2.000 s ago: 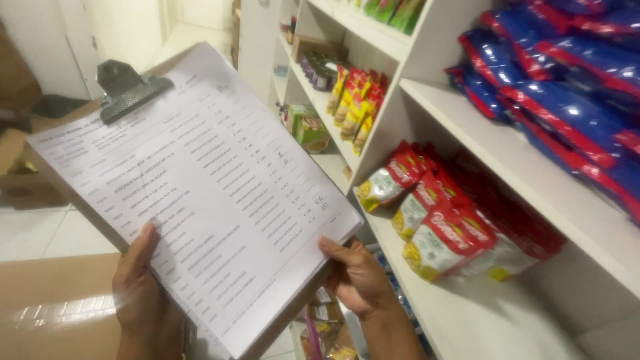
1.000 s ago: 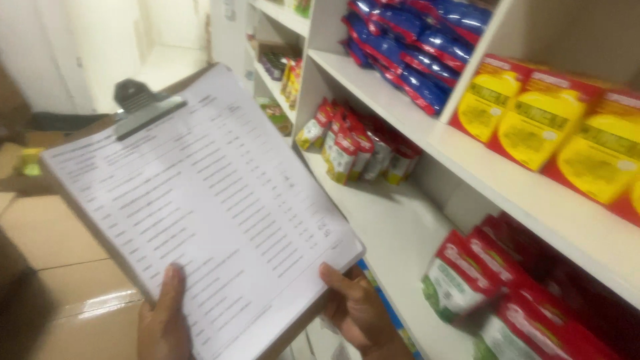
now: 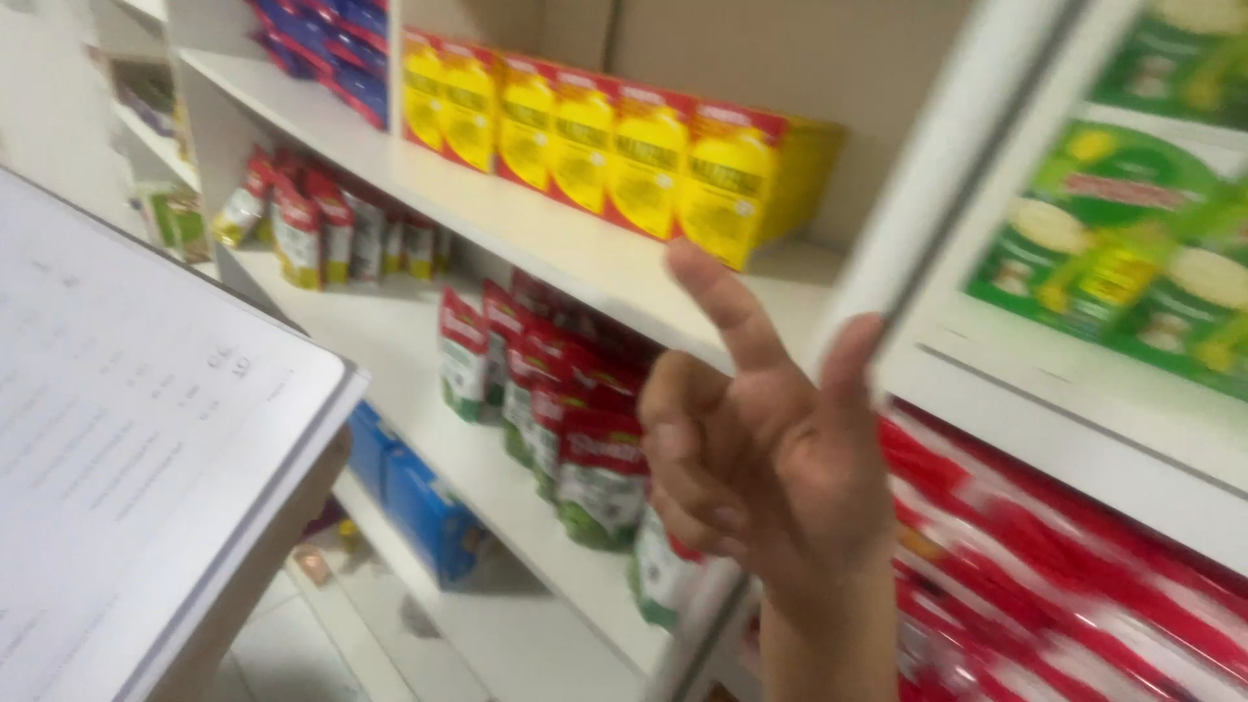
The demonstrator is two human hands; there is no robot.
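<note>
My right hand (image 3: 770, 448) is raised before the shelves, its index finger extended toward a row of yellow and red boxes (image 3: 585, 146), thumb apart and the other fingers curled. It holds nothing. Whether the fingertip touches a box cannot be told. At the left edge of the view lies the printed paper (image 3: 146, 419), a stack of sheets with a handwritten mark near its corner, on a clipboard (image 3: 234, 595). My left hand is hidden or out of view. Red and green pouches (image 3: 595, 478) stand on the shelf below the boxes.
White shelf boards (image 3: 546, 253) run from upper left to lower right. Blue packs (image 3: 331, 49), smaller red pouches (image 3: 302, 224) and blue boxes (image 3: 419, 497) occupy other compartments. Beyond an upright divider at right are green packages (image 3: 1121, 214) above red and white packs (image 3: 1053, 565).
My right hand has let go of the clipboard's edge and risen toward the yellow boxes. The clipboard now sits farther left, partly cut off. The view has swung right along the shelves.
</note>
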